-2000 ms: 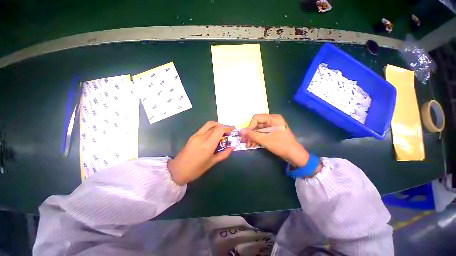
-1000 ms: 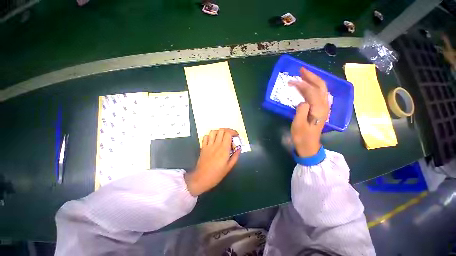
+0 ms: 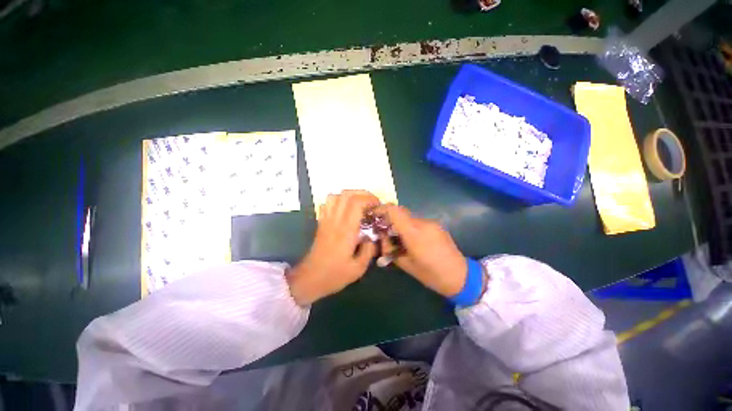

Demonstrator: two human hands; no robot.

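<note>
A small electronic module [image 3: 371, 225], dark and white with shiny glints, is between my hands at the near end of a yellow strip [image 3: 341, 128]. My left hand [image 3: 333, 245] holds it from the left, fingers curled over it. My right hand [image 3: 425, 249] meets it from the right with bent fingers. A small pale thing shows below my right fingertips, too blurred to name. Whether my right hand grips a part or tweezers is hidden. A blue bin [image 3: 514, 186] with a heap of tiny white parts [image 3: 498, 140] stands to the right.
Printed adhesive sheets [image 3: 185, 209] and a smaller sheet [image 3: 261, 172] lie left, beside a blue-and-silver pen-like tool [image 3: 83, 241]. Spare yellow sheets [image 3: 614, 160], a tape roll [image 3: 664, 154], a clear bag [image 3: 634, 71] and a black disc [image 3: 549, 55] are right. Modules [image 3: 590, 18] sit on the belt.
My right hand has come back from over the blue bin to the module beside my left hand. The camera view has shifted. Modules on the belt appear farther right than one second ago.
</note>
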